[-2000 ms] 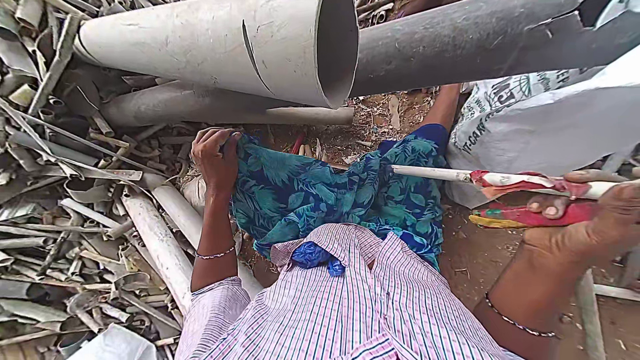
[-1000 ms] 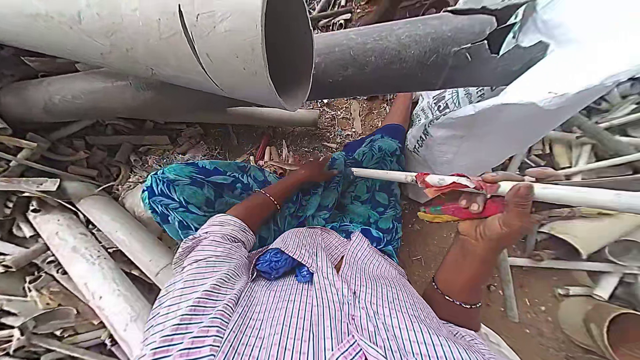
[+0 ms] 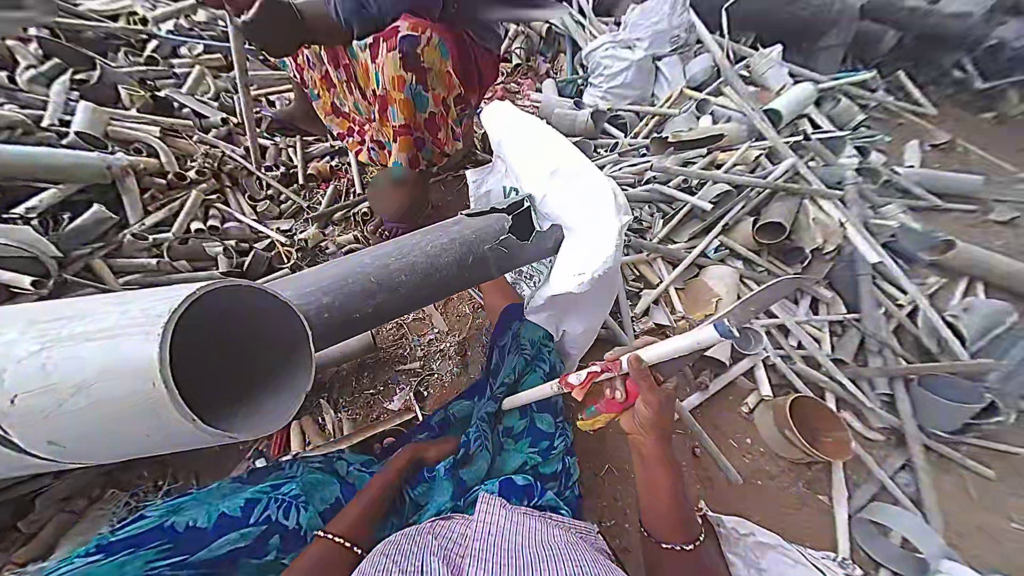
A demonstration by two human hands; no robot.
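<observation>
My right hand [image 3: 644, 400] is closed around a thin white plastic pipe [image 3: 680, 344] with torn red and white wrapping. A red and yellow cloth-wrapped handle [image 3: 608, 406] is in the same grip; a long, curved dark blade [image 3: 756, 300] shows beyond the hand, behind the pipe. The pipe's lower left end is over the blue leaf-patterned cloth [image 3: 520, 416] on my lap. On that cloth lies my left hand [image 3: 432, 454], lower left of the pipe's end, blurred, its fingers partly hidden.
A wide white pipe [image 3: 96, 368] and a broken grey pipe [image 3: 400, 276] reach in from the left. Beyond them stand a white woven sack [image 3: 584, 232] and a person in a colourful patterned garment [image 3: 392, 88]. Heaps of cut pipe [image 3: 768, 216] lie left and right.
The view has swung upward and right, bringing the other person into sight. My left hand, near the pipe's end one second ago, is now lower and away from it. My right hand still holds the pipe.
</observation>
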